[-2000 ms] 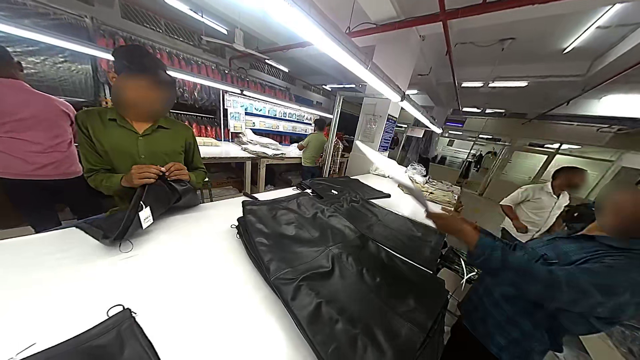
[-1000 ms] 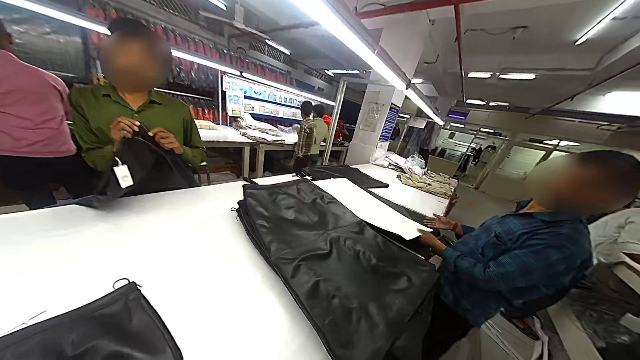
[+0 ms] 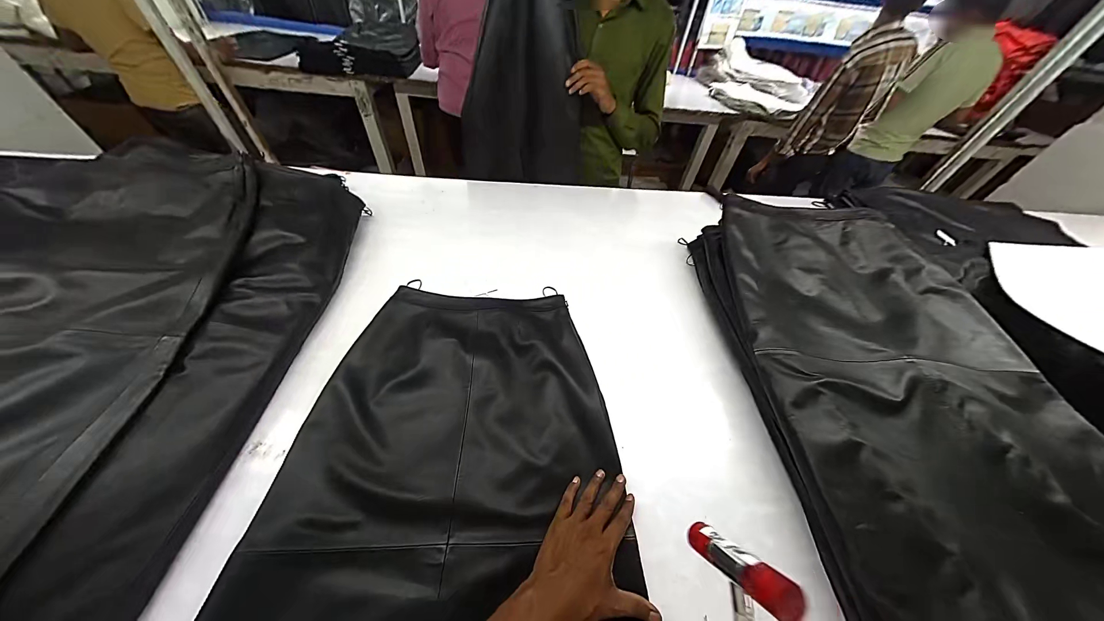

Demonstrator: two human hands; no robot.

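A black leather-look skirt (image 3: 457, 431) lies flat on the white table, its waistband with small loops toward the far side. Palm down, my left hand (image 3: 591, 539) rests on the skirt's right part near the bottom of the view, fingers extended and thumb out to the right, gripping nothing. My right hand is out of view. To the right of the left hand, a red tube-shaped thing (image 3: 746, 569) with a pale printed band is at the table; a small metallic piece (image 3: 742, 602) shows beside it.
Black garments (image 3: 112, 302) cover the left side; a stack of black skirts (image 3: 888, 379) is at right, with a white sheet (image 3: 1052, 285) by it. Across the table (image 3: 535, 216), a person in green holds up a black garment (image 3: 522, 95). Other people stand at benches behind.
The view has swung left and down, bringing the skirt and my left hand into sight. The person in green now holds the black garment up, hanging at length.
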